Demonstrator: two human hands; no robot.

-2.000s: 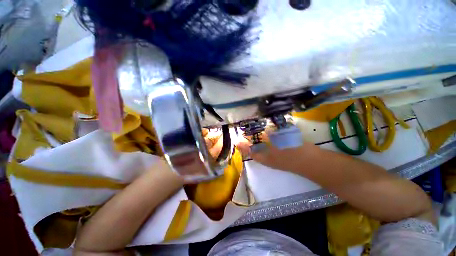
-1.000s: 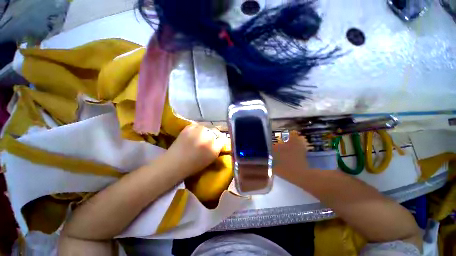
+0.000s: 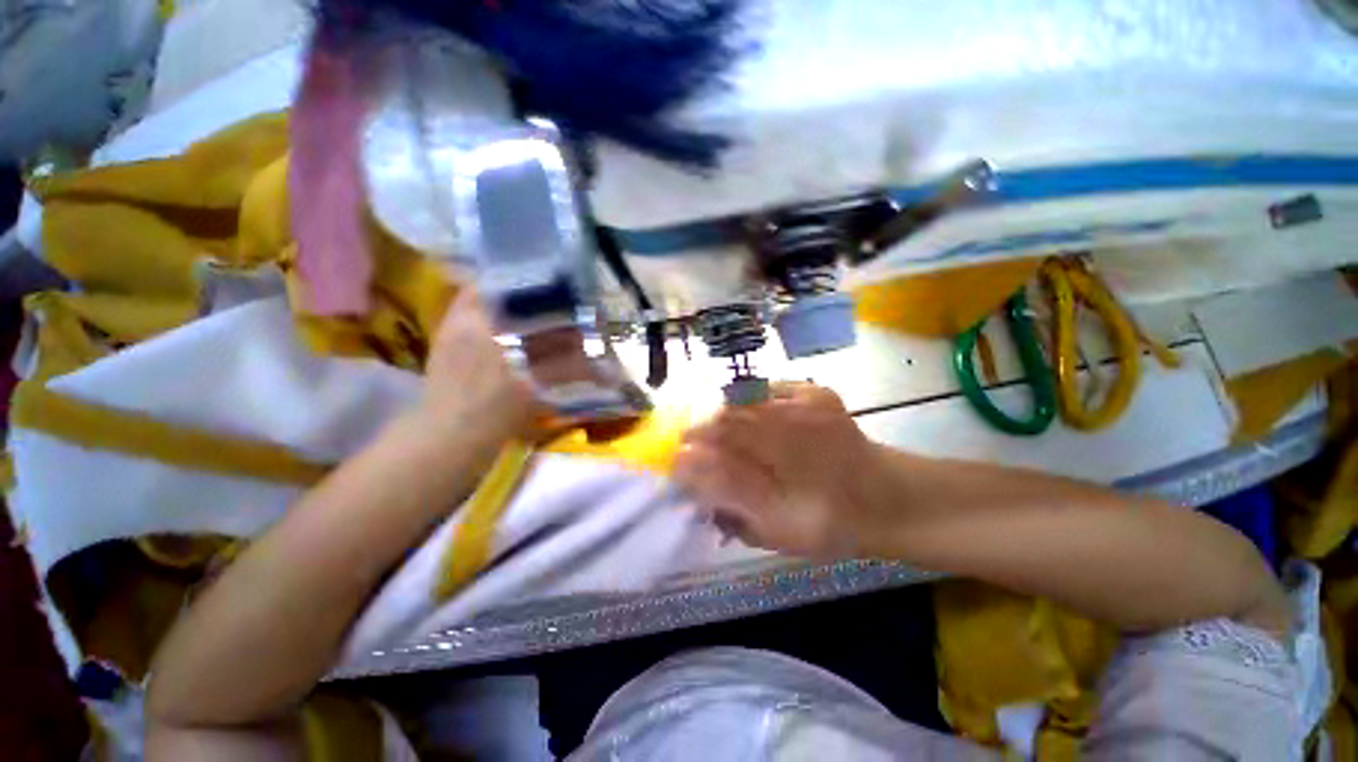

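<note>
The garment piece [image 3: 596, 521], white with mustard bands, lies across the machine table's front, its brightly lit mustard edge just in front of the needle area. My right hand [image 3: 782, 465] grips its right end, fingers bent, in front of the presser foot. My left hand [image 3: 484, 365] is at the left of the lit edge, its fingers partly hidden behind the shiny metal loop [image 3: 521, 238]; its grip cannot be made out. The white sewing machine head [image 3: 923, 90] with a blue stripe is above. The tension assembly [image 3: 812, 268] shows on its front.
Scissors with a green and a yellow loop [image 3: 1098, 350] lie right of the needle. A loose mustard piece [image 3: 953, 298] is under the arm. Mustard fabric [image 3: 149, 223] is heaped at left. Navy threads [image 3: 596, 67] and a pink strip [image 3: 331, 179] hang from the head. Mustard fabric [image 3: 1020, 655] hangs below the table edge.
My right hand has come forward from the needle area toward the table edge, drawing the fabric with it. The mustard fold between my hands has flattened. The camera view has shifted too.
</note>
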